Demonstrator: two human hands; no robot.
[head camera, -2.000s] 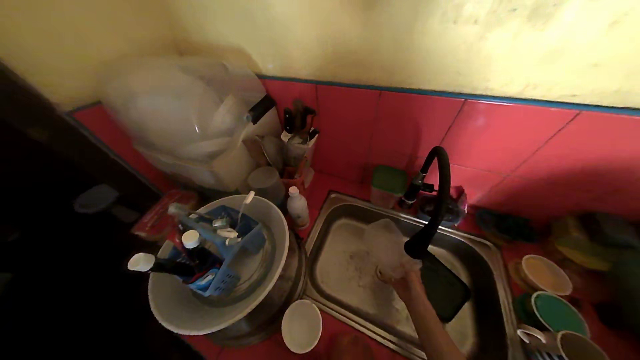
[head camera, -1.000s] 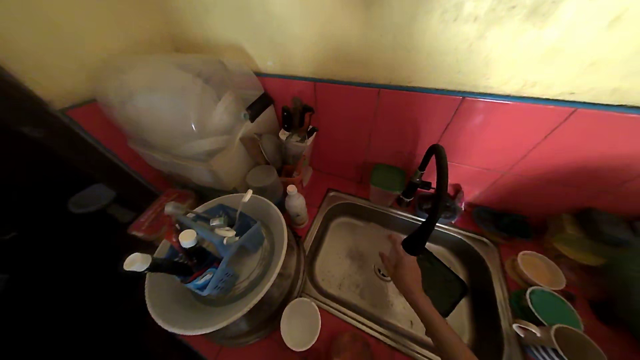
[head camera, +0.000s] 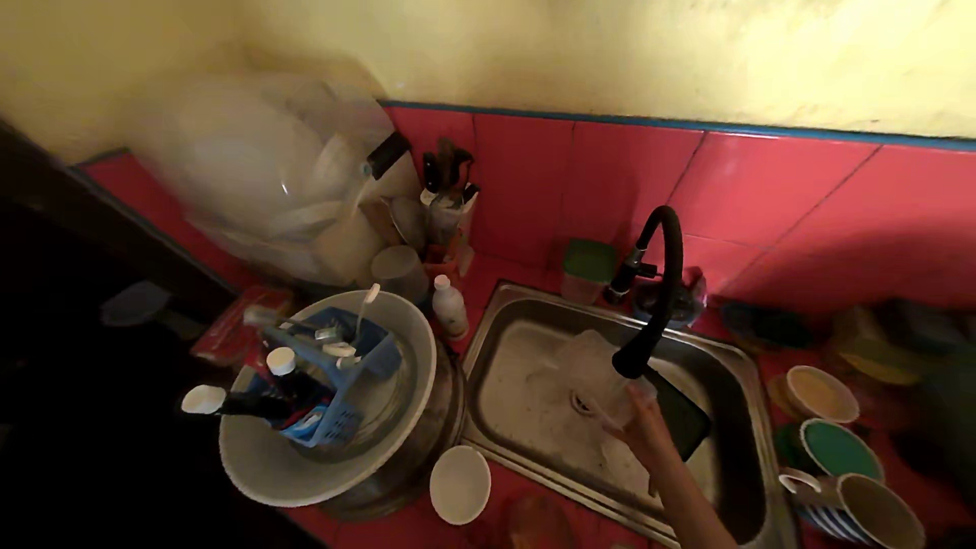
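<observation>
My right hand (head camera: 639, 427) reaches into the steel sink (head camera: 526, 450) from the lower right. Its fingers are closed on a clear plastic container (head camera: 598, 374), tilted below the spout of the black faucet (head camera: 648, 343). The container's outline is blurred and partly see-through. The drain (head camera: 582, 402) shows beside it. Behind my wrist, a dark flat rectangular thing (head camera: 682, 415) lies in the sink. My left hand is out of view.
Left of the sink, a large white basin (head camera: 259, 480) holds a blue caddy (head camera: 320, 354) with toothbrushes and bottles. Nearby are a white bottle (head camera: 450, 309) and a white bowl (head camera: 460, 486). Several cups, including a green one (head camera: 841, 450), line the right side. A green-lidded container (head camera: 589, 263) stands behind.
The clear container is in my right hand now and two seconds ago; one second ago I cannot make it out there. The hand stays near the faucet spout throughout.
</observation>
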